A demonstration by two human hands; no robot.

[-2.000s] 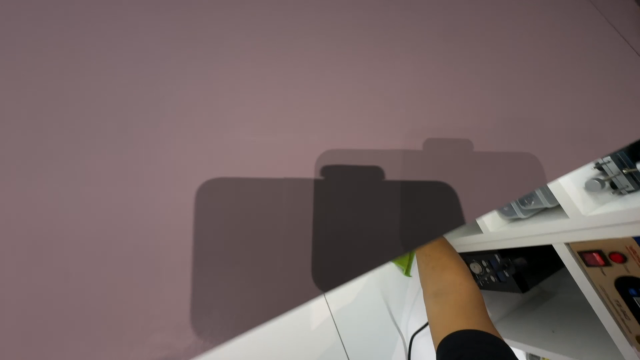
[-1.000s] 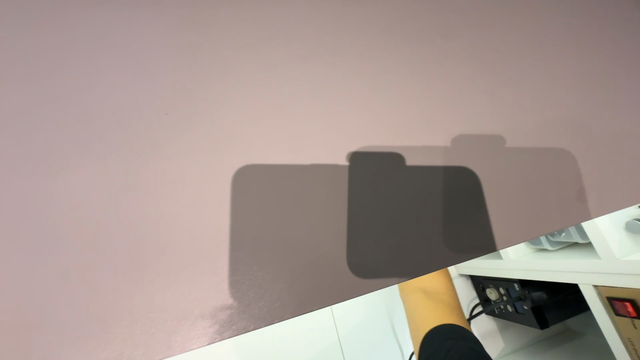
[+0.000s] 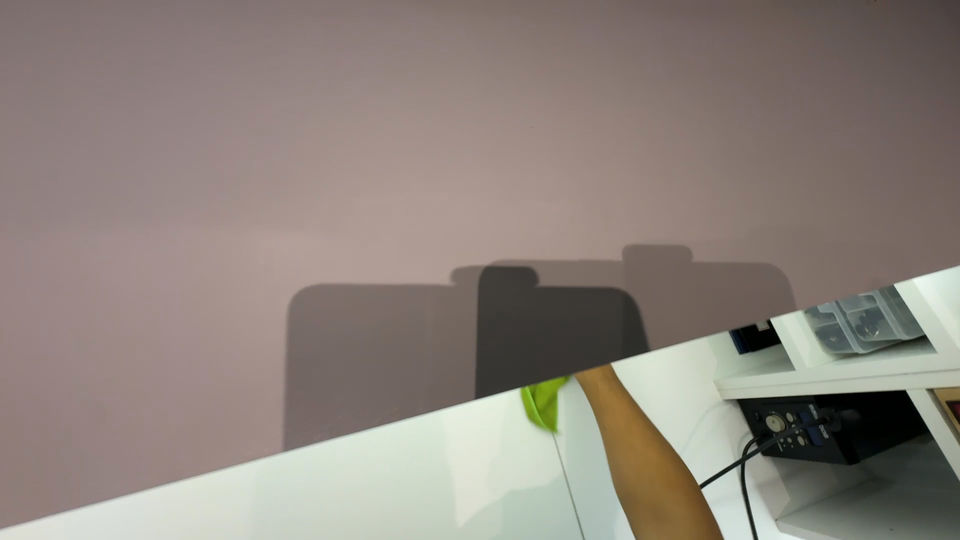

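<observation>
A bare forearm (image 3: 649,457) reaches up from the bottom edge, right of the middle, over a glossy white surface (image 3: 360,480). Its hand is hidden past the slanted edge of a large mauve panel that fills the upper part of the view. Just left of the wrist, a bright green cloth (image 3: 545,405) hangs below that edge against the white surface. Whether the hidden hand grips the cloth cannot be seen, nor is it plain which hand it is. The other hand is out of view.
The mauve panel (image 3: 375,150) bears overlapping dark shadows. At the right, white shelving (image 3: 840,376) holds a black electronic device (image 3: 832,431) with knobs and plugged black cables (image 3: 744,480). Above it stand clear plastic organizer boxes (image 3: 866,322) beside a dark blue box (image 3: 754,337).
The green cloth, out of sight one second ago, shows again left of the wrist. More of the forearm and white surface is visible as the view has shifted.
</observation>
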